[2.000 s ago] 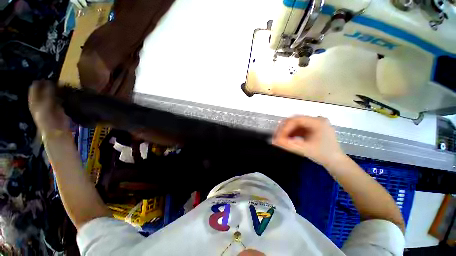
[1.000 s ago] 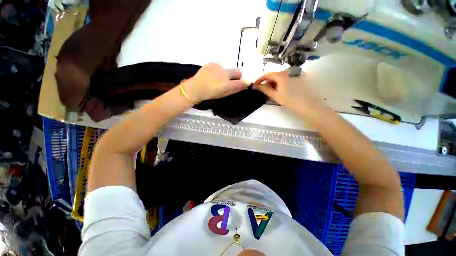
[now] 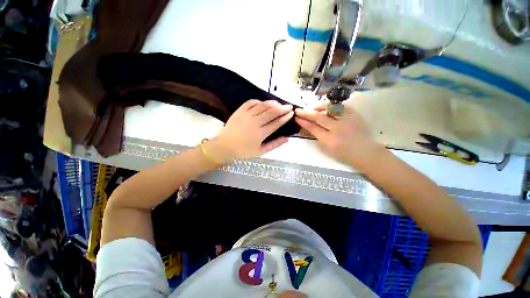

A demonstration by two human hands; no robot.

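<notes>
The black band piece (image 3: 174, 68) curves across the white table from the left to the needle area, with brown cloth showing along its middle. My left hand (image 3: 247, 131) lies on its right end, fingers flat and pressing it down. My right hand (image 3: 334, 131) is just to the right, fingertips on the end of the band, close to my left fingertips. The presser foot area (image 3: 336, 99) of the sewing machine (image 3: 430, 75) is right above my right fingers. The fingers hide the end of the band. Whether the needle touches cloth cannot be seen.
Brown cut panels (image 3: 87, 105) hang over cardboard (image 3: 53, 125) at the left table end. Thread snips (image 3: 450, 150) lie on the bed right of my right hand. A ruler strip (image 3: 279, 176) runs along the front edge. Blue crates (image 3: 401, 250) stand below the table.
Both hands came from holding the band stretched in front of the table to its end by the needle. Since a second ago, the fingers have flattened onto the cloth and the band's dangling corner is no longer visible.
</notes>
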